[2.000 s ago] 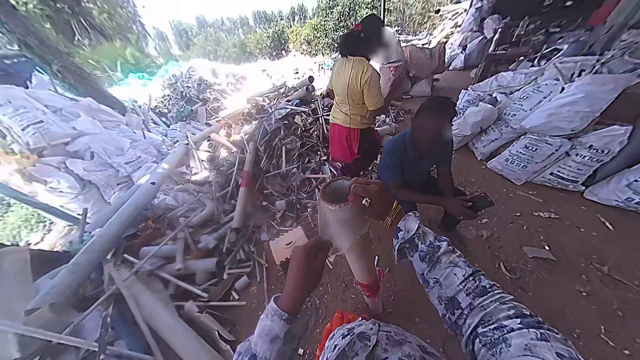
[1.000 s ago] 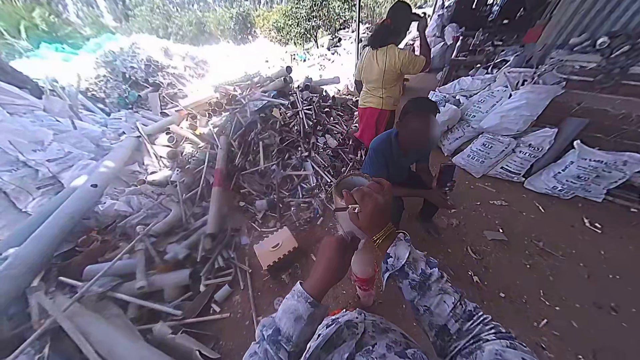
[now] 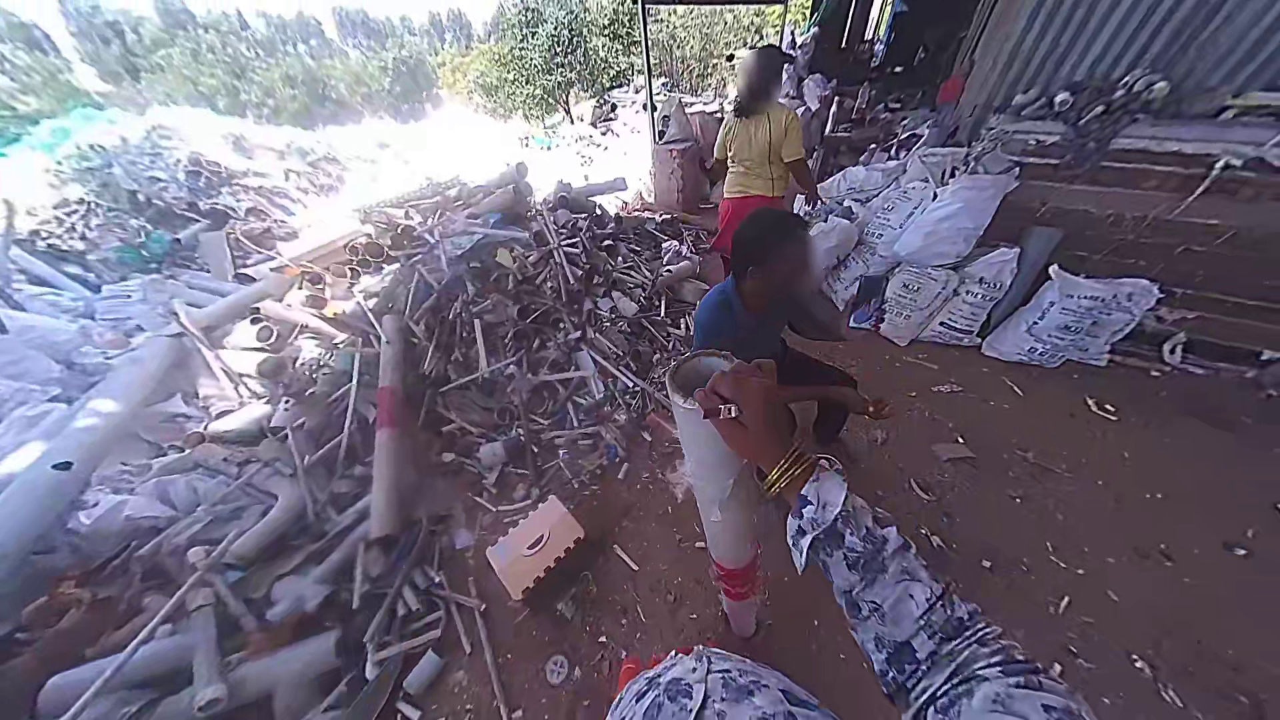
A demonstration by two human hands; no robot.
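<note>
A whitish plastic pipe (image 3: 722, 500) stands nearly upright in front of me, its open end uppermost and a red band around its lower part. My right hand (image 3: 742, 412), with a ring and gold bangles, grips the rim of this pipe. The fingers curl over the edge, and the far side of the grip is hidden. My left hand is out of the frame. Left of the pipe's foot, a beige plastic piece with a notched edge (image 3: 536, 547) lies on the dirt.
Scrap pipes (image 3: 560, 290) form a large heap ahead and left. A long grey pipe (image 3: 90, 450) slants along the left. One person (image 3: 745, 310) crouches just beyond my pipe; another (image 3: 757, 150) stands farther back. Printed white sacks (image 3: 1075, 315) line the right, by a corrugated metal wall (image 3: 1050, 60).
My left hand, at the pipe in both earlier frames, has left the view. The crouching person's phone no longer shows in the hand. The standing person has lowered an arm. The view has swung right.
</note>
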